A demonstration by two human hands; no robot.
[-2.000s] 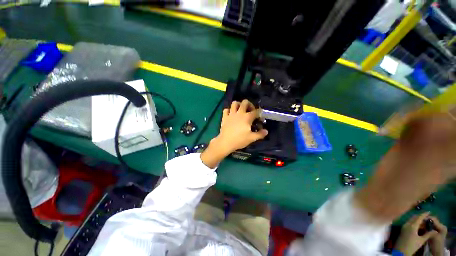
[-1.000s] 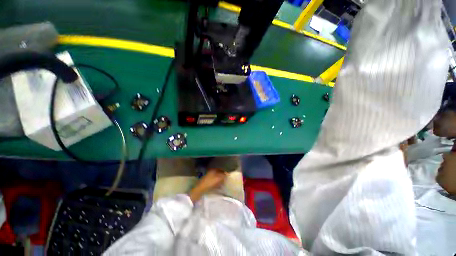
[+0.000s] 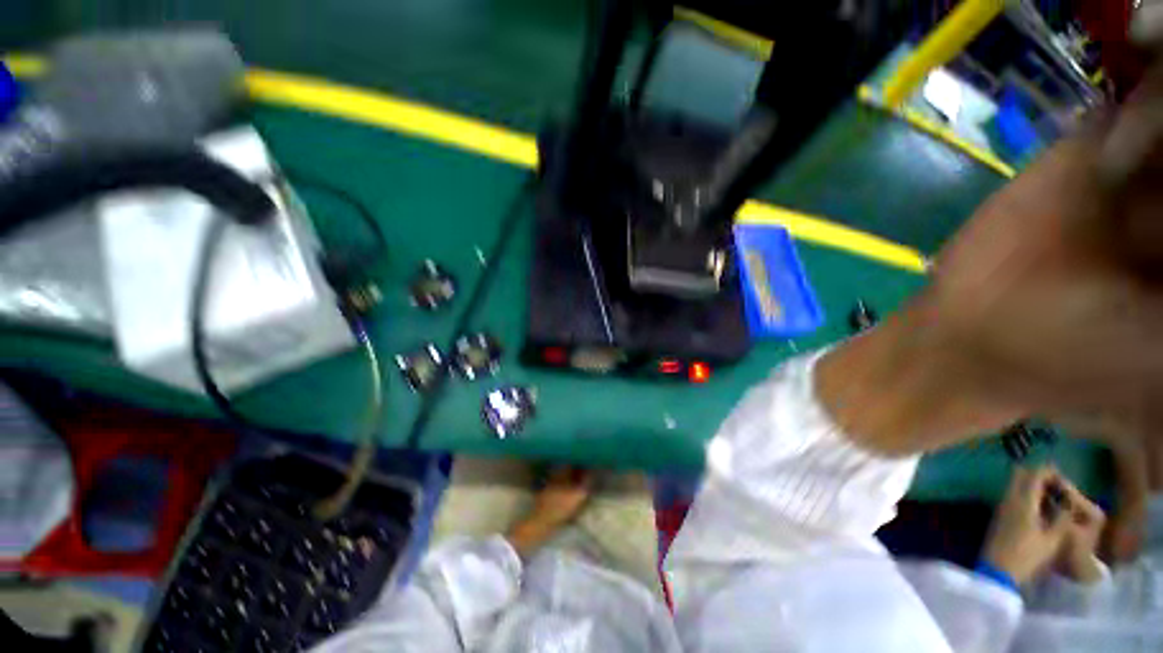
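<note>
The black press stands on the green bench, with red lights on its base front. Its metallic head hangs above the base; the nest under it is too dark to read. Several black modules with pale centres lie left of the press; the nearest is by the bench's front edge. My left hand is low at my lap, below the bench edge, small and blurred; its fingers are unclear. My right hand is raised close to the camera at the right, large and blurred, and its fingers cannot be made out.
A blue bin of tiny beige pieces is right of the press. A white box, cable and black hose are left. A black pocket tray is low left. Another person's hands hold a small black part at lower right.
The view has shifted, so the press appears farther right. My raised right sleeve has dropped, and the bare wrist and hand now show. My left hand remains at my lap.
</note>
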